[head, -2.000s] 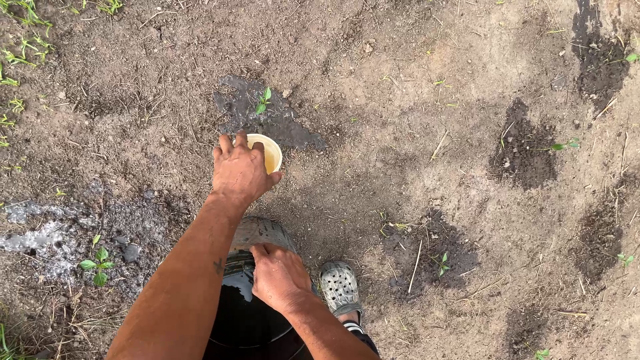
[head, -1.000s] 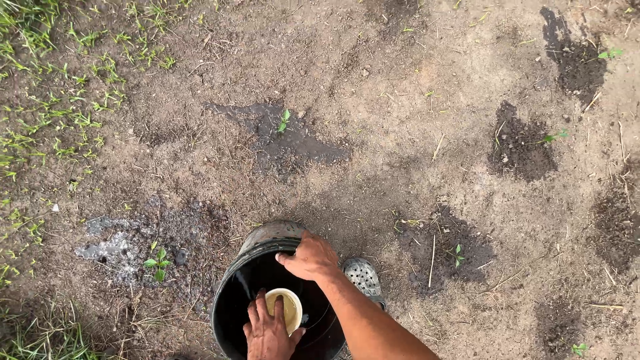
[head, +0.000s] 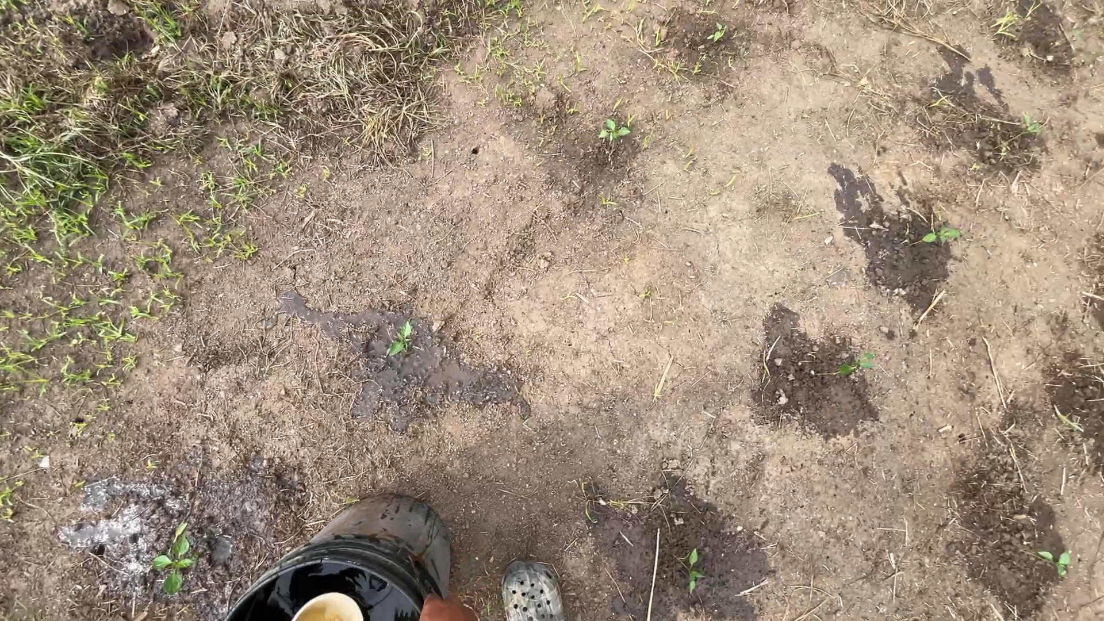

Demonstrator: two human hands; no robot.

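Note:
A black plastic bucket with dark liquid inside leans at the bottom edge, partly cut off by the frame. My right hand holds its rim on the right side; only a small part of the hand shows. Within the bucket's mouth, a pale cup is partly visible. My left hand is out of view. Above the bucket, a small green seedling stands in a patch of dark wet soil. Another seedling grows left of the bucket, beside greyish wet ground.
A grey clog with holes is just right of the bucket. More seedlings stand in damp patches, among them one near the clog and others at the right and top. Grass covers the upper left.
My left hand came back from the ground beside the seedling to the bucket with the cup, then left the view. My right hand stays at the rim. The view has shifted forward.

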